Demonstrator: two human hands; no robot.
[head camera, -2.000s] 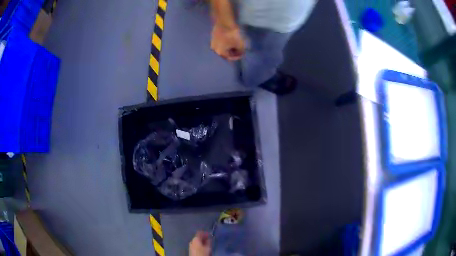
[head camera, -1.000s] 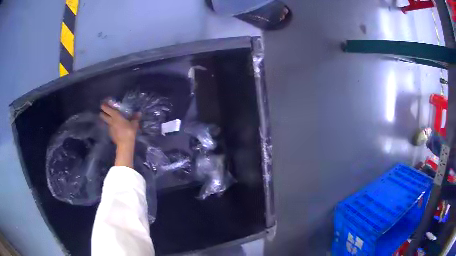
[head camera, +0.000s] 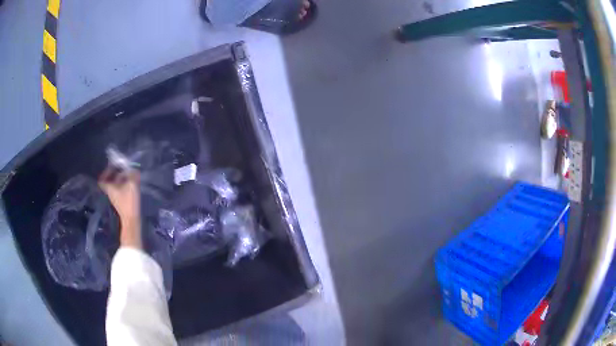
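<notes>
A large black bin (head camera: 278, 186) stands on the floor in front of me. Crinkled clear plastic bags (head camera: 74, 236) lie inside it, some over dark contents that I cannot make out. A small white label (head camera: 185, 174) lies among them. My left hand (head camera: 121, 186), in a white sleeve, reaches into the left part of the bin. It is bare and blurred, with its fingers closed on the crumpled top of a clear bag. My right hand is not in view.
A blue crate (head camera: 473, 270) lies on the floor at the right, its open side facing right. A green metal leg (head camera: 473, 21) crosses the upper right. Another person's foot in a dark sandal (head camera: 294, 17) is beyond the bin. Yellow-black floor tape (head camera: 50, 67) runs at the upper left.
My view has turned right, so the bin sits further left and the crate shows more fully. My left hand, spread on the bag a second ago, has closed on its plastic.
</notes>
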